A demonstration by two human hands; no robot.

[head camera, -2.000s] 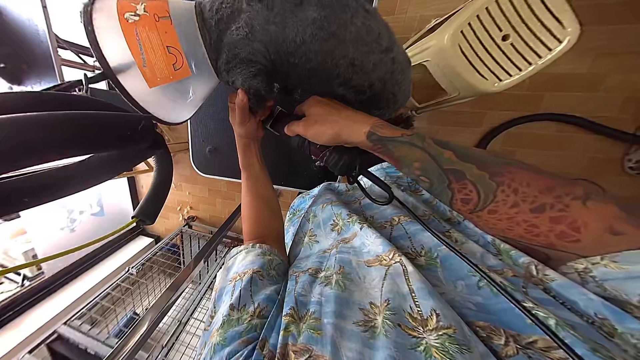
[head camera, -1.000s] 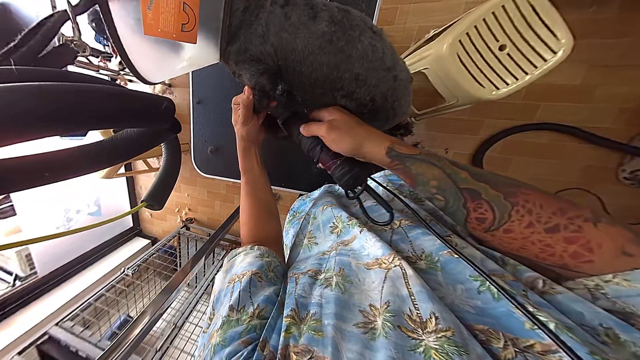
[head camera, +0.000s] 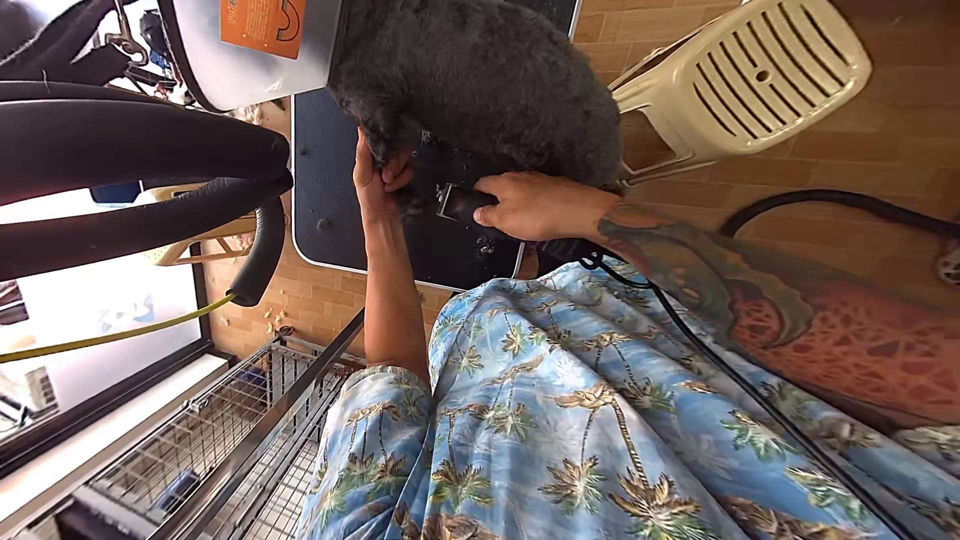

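Observation:
A dark grey, curly-coated dog [head camera: 480, 82] stands on a black-topped grooming table [head camera: 330, 217], with a translucent cone collar [head camera: 262, 71] bearing an orange label around its neck. My left hand [head camera: 381, 176] is closed around one of the dog's front legs near the paw. In my right hand [head camera: 525, 204] is a black corded hair clipper [head camera: 463, 202], its blade end pointing left toward the held leg and apart from it. Loose tufts of fur lie on the tabletop. The clipper's cord [head camera: 697, 341] runs down across the blue palm-print shirt.
A cream plastic stool [head camera: 780, 75] lies to the upper right, near a black hose [head camera: 832, 196] on the tiled floor. Thick black padded tubes [head camera: 127, 142] reach in from the left. Below them is a wire cage [head camera: 217, 405] beside a window frame.
My right hand has moved back from the dog's leg, and the clipper and more of the tabletop now show. My left hand remains at the leg. The cone has shifted upward in view.

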